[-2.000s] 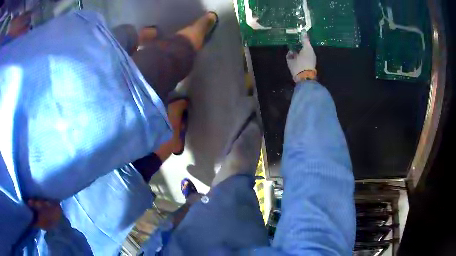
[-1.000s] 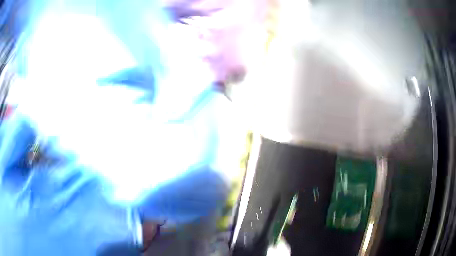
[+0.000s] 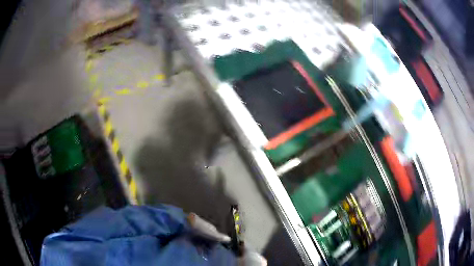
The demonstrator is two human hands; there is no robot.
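My left hand (image 3: 208,228), white-gloved and blurred, is at the bottom centre. It grips a thin dark piece with yellow bits (image 3: 237,226), seen nearly edge-on, perhaps a circuit board. Part of another white glove, seemingly my right hand (image 3: 254,258), shows at the bottom edge beside the piece's lower end; its grip is hidden. On the line, a black housing tray (image 3: 280,98) with a red-orange border lies on a green pallet (image 3: 241,65). Nearer, a populated board with yellow blocks (image 3: 358,215) lies on the line.
The white ball transfer table (image 3: 234,26) is beyond the tray. The line's pale metal rail (image 3: 249,130) runs diagonally. At left, a black tote (image 3: 99,161) holds a green board (image 3: 65,148). Yellow-black floor tape (image 3: 117,150) lies between. A white shelf with teal strips (image 3: 384,52) is at right.
The view has swung from the black tote and coworkers to the conveyor line. The tote is now at left. My left hand has come away from it with the thin piece.
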